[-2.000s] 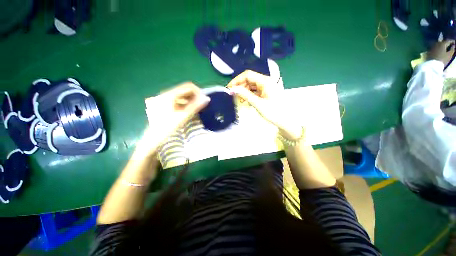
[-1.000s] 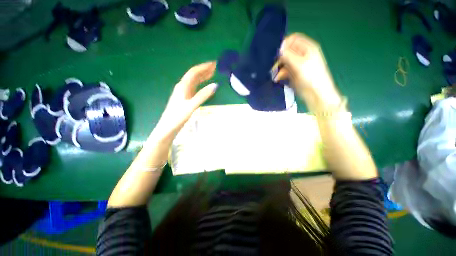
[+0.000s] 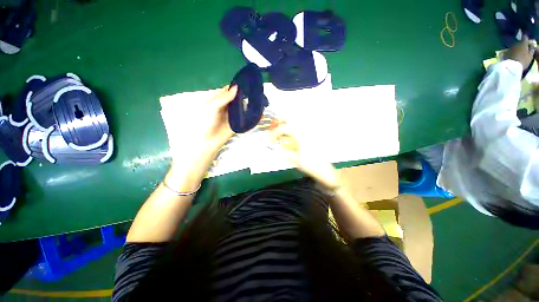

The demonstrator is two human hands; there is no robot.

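Note:
My left hand (image 3: 214,121) holds a dark navy cut piece (image 3: 246,99) upright above the left part of the pale backing sheets (image 3: 366,121). The piece is oval with a small slot near its middle. My right hand (image 3: 288,141) is low over the sheets, right of the piece; it is washed out and blurred, and I cannot tell whether its fingers hold anything. Pale and dark arcs show on the sheet between the hands. Several loose navy pieces (image 3: 298,69) with white crescent ends lie just beyond the sheets.
Thick stacked navy bundles (image 3: 81,115) with white arcs stand at the left. Yellow rubber bands (image 3: 448,29) lie at the upper right. An open carton (image 3: 416,236) with yellow paper is below the table edge. A person in a white sleeve (image 3: 496,100) works at right, beside a blue stool (image 3: 427,180).
My left hand, empty a second ago, now holds a navy piece. My right hand has moved from the loose pieces back down over the sheets. The camera view has shifted.

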